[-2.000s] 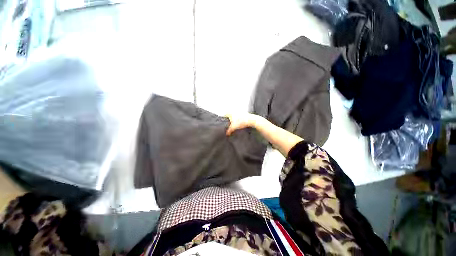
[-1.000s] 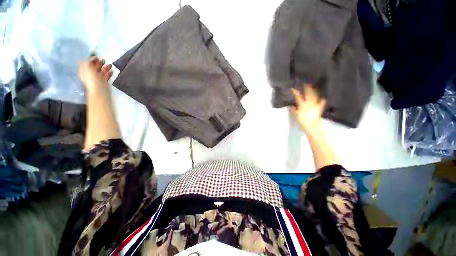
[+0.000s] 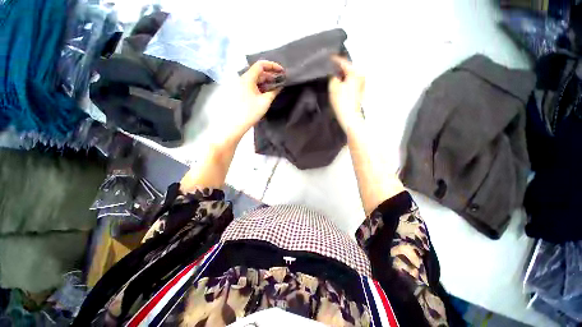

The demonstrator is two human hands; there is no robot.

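Observation:
Grey-brown shorts (image 3: 300, 128) lie on the white table in front of me, partly folded, with the far part raised and turned over. My left hand (image 3: 258, 92) pinches the folded part at its left side. My right hand (image 3: 346, 89) is at its right side with the fingers on the cloth edge; it is slightly blurred. A grey-brown jacket (image 3: 466, 140) lies folded on the table to the right, untouched, with small dark buttons near its lower edge.
Dark garments and clear plastic bags (image 3: 185, 48) lie at the left. A teal heap (image 3: 32, 70) is at the far left, olive cloth (image 3: 44, 204) below it. Small clear packets (image 3: 124, 191) lie beside the table. A navy heap (image 3: 558, 159) is at the right edge.
My left hand has come from the plastic at the left to the shorts, and my right hand from the jacket. The shorts are now folded smaller. The view has shifted left.

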